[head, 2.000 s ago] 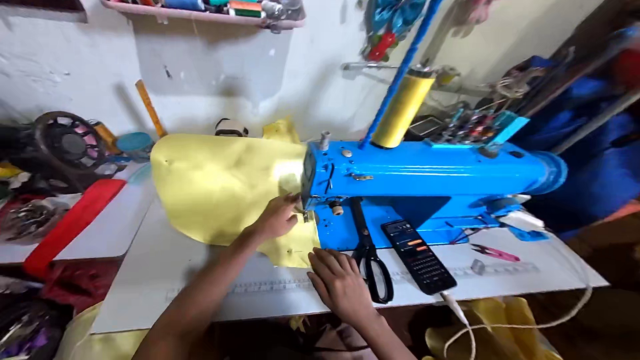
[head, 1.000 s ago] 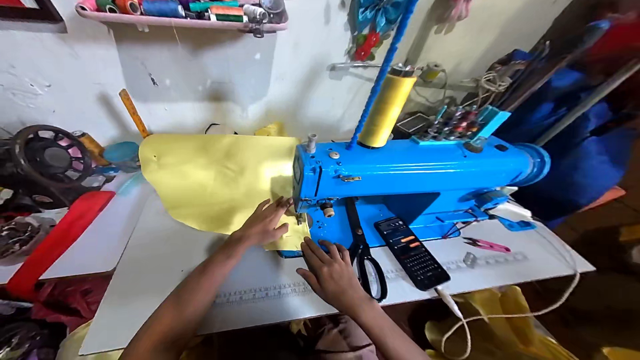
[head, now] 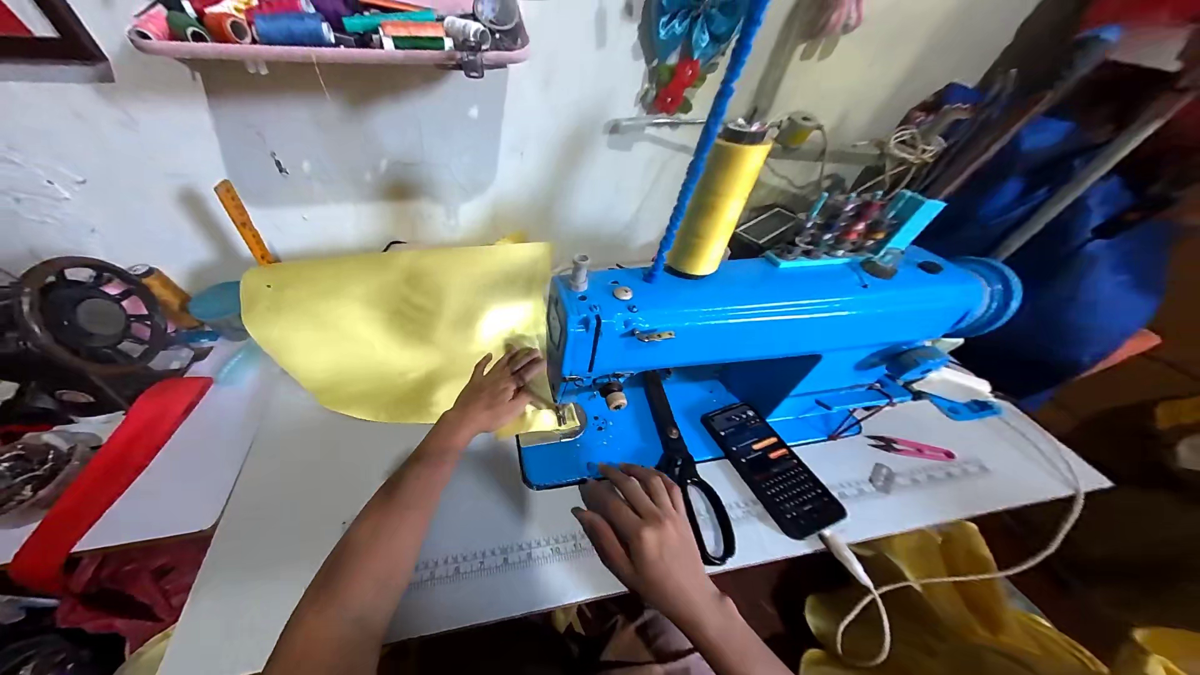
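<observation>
A blue sewing machine [head: 778, 305] stands on a white table. Yellow fabric [head: 375, 328] spreads to the left of its head, with an edge at the presser foot. On that fabric near the needle lies my left hand [head: 497, 389], fingers bent; whether it pinches the cloth cannot be told. My right hand [head: 642, 520] rests at the front edge of the machine bed, fingers slightly spread, with nothing seen in it. Black-handled scissors [head: 708, 516] lie just right of that hand, beside a smartphone [head: 773, 469] with its screen lit. A cone of yellow thread [head: 722, 202] stands behind the machine arm.
A white cable [head: 975, 581] loops from the phone. Pink thread snips [head: 909, 448] lie right of it. A ruler [head: 506, 558] runs along the table front. Red fabric [head: 112, 478] and a dark handwheel [head: 94, 323] are at left. A pink tray [head: 328, 52] of thread spools hangs above.
The yellow fabric's front part beside the needle has drawn back from the bed's front, baring more of the blue bed. My right hand no longer lies by the cloth's edge.
</observation>
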